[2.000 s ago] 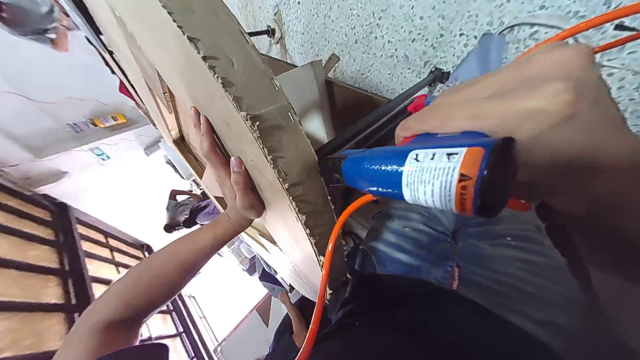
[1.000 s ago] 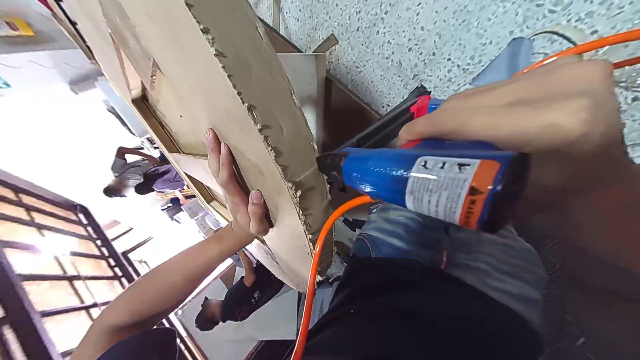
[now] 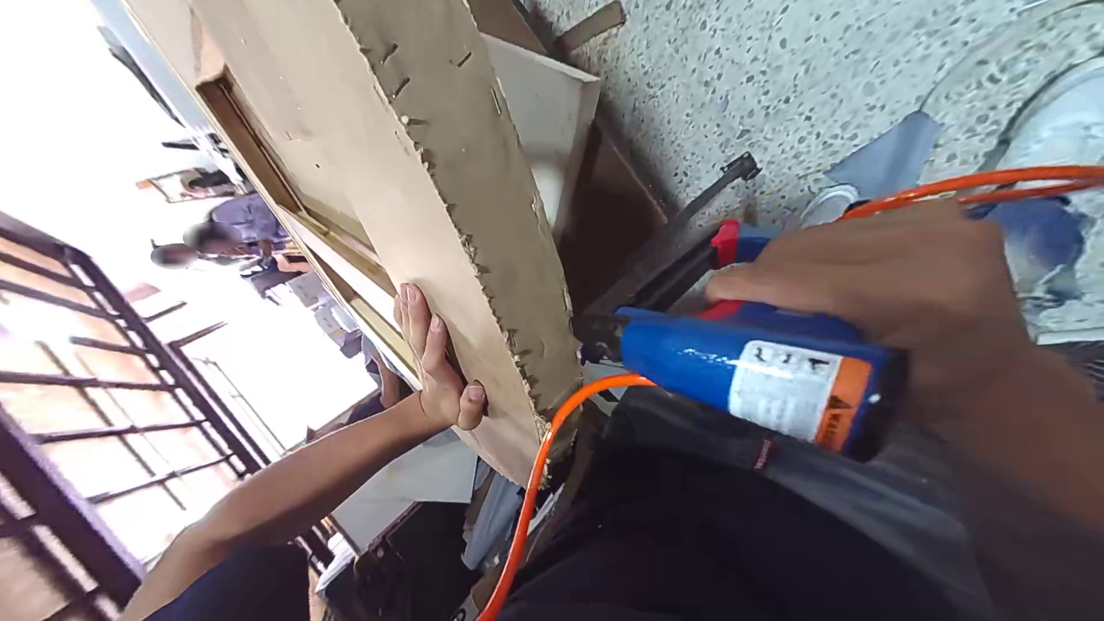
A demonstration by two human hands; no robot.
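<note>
My right hand (image 3: 871, 267) grips a blue pneumatic nail or staple gun (image 3: 750, 371), which bears a white and orange label. Its dark nose is at the edge of a wooden frame panel (image 3: 466, 207); whether it touches cannot be told. Brown sheet material with a ragged edge covers the panel's side, and several staples stick out of it. My left hand (image 3: 440, 371) lies against the panel's flat face, fingers apart, near its lower end. An orange air hose (image 3: 539, 457) curves past the panel's lower corner.
White and brown boards (image 3: 548, 112) stand behind the panel on a speckled floor (image 3: 768, 78). More orange hose crosses at the right, near a round white container (image 3: 1061, 129). People (image 3: 246, 224) are in the background at left, beyond a dark metal grille (image 3: 129, 371).
The gun's nose has stayed close to the panel's side, with my right hand on the gun. My left hand has stayed on the panel's face. The view has shifted.
</note>
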